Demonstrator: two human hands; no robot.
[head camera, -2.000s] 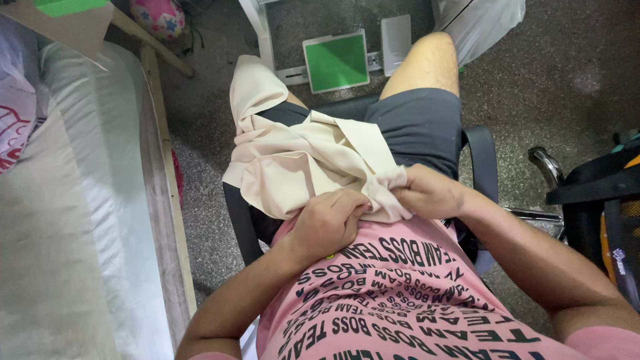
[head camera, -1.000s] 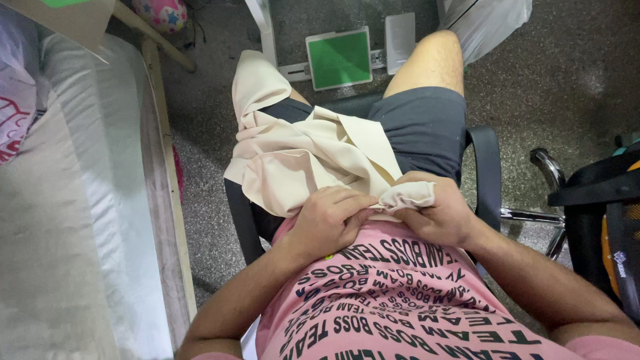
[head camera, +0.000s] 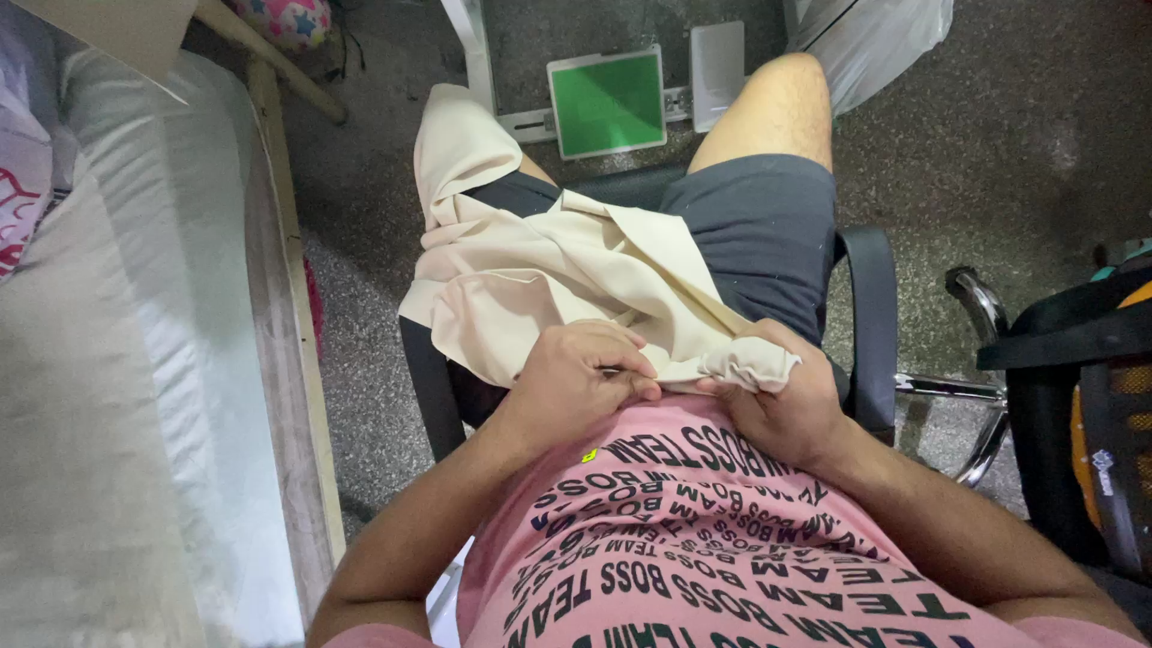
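A cream fabric piece (head camera: 576, 261) lies in loose folds across my lap and over one knee. My left hand (head camera: 585, 382) pinches its near edge between thumb and fingers, close to my waist. In my right hand (head camera: 792, 396) a bunched, gathered part of the same cloth is gripped, sticking up between thumb and fingers. A short stretch of the edge runs between both hands. Whether a needle or any other small item is in my fingers cannot be told.
I sit on a black armchair, its armrest (head camera: 871, 333) at my right. A bed (head camera: 135, 360) stands at the left. Ahead are a green panel in a white frame (head camera: 607, 103) and a white plastic bag (head camera: 873, 54). Another chair (head camera: 1080, 360) stands at the right.
Two seconds ago my right hand was turned more over the cloth; since then the bunched end shows above its fingers. My left hand stays in about the same place, holding the edge.
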